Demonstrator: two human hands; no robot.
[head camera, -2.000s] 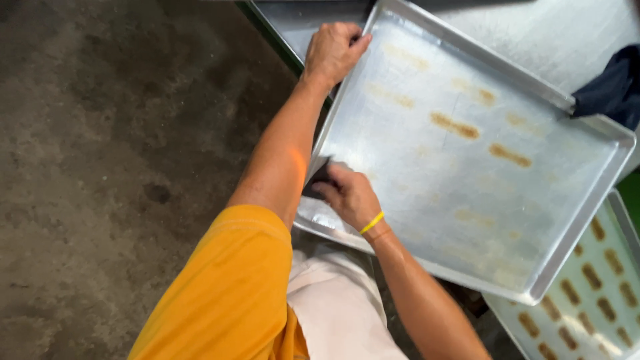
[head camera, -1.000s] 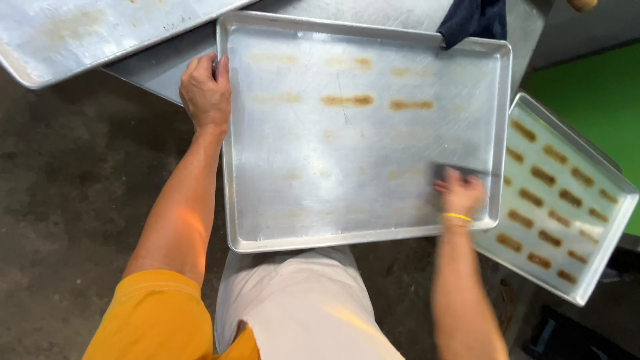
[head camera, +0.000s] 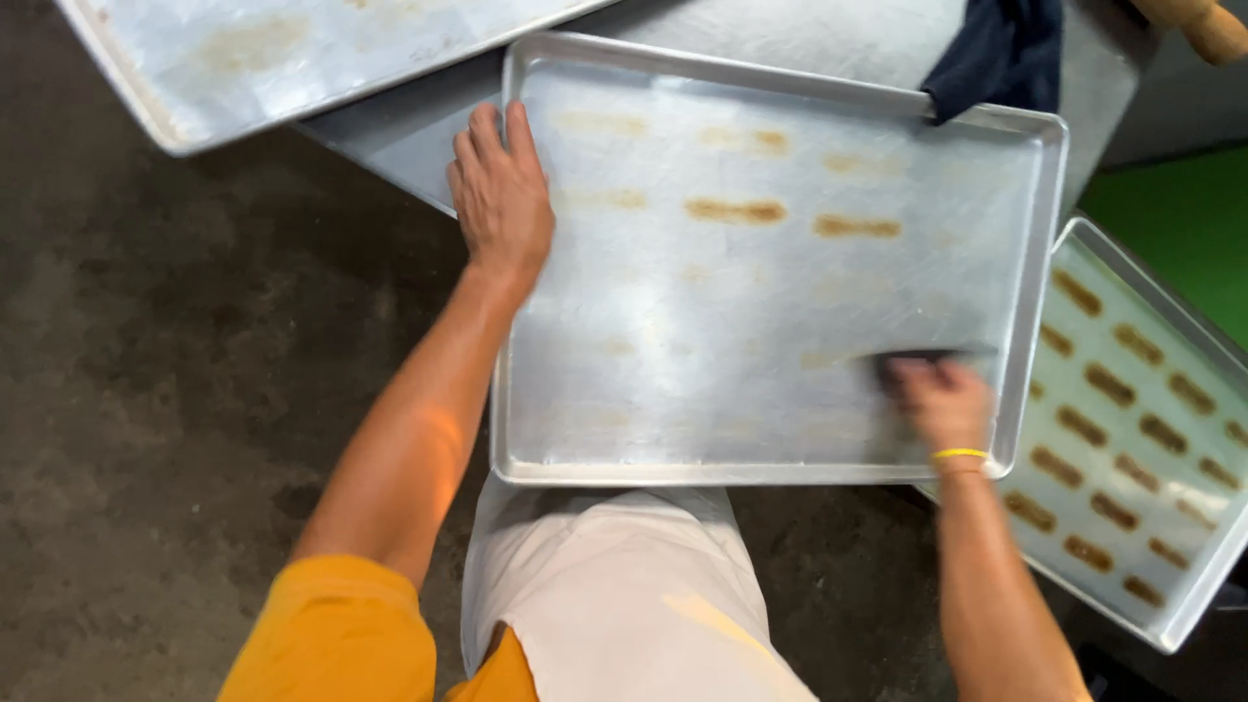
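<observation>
A rectangular metal baking tray (head camera: 673, 292) with a raised rim and several brown stains lies before me, its near edge at my lap. My left hand (head camera: 502, 190) grips its left rim, fingers over the edge. My right hand (head camera: 941, 400), with a yellow band at the wrist, presses a dark scouring pad or cloth (head camera: 916, 363) on the tray's lower right part; motion blurs both, so the pad's exact kind cannot be told. A dark blue cloth (head camera: 1009, 58) hangs over the tray's far right rim.
A metal table (head camera: 799, 39) supports the tray's far side. Another tray (head camera: 244, 58) juts out at upper left. At right, a lower tray (head camera: 1082, 380) bears rows of brown marks. A wooden rolling pin, perhaps, (head camera: 1214, 29) shows at top right. Concrete floor (head camera: 175, 390) lies at left.
My right hand has moved with the dark pad from the tray's left end to its lower right part. The left hand stays on the left rim. The view has turned.
</observation>
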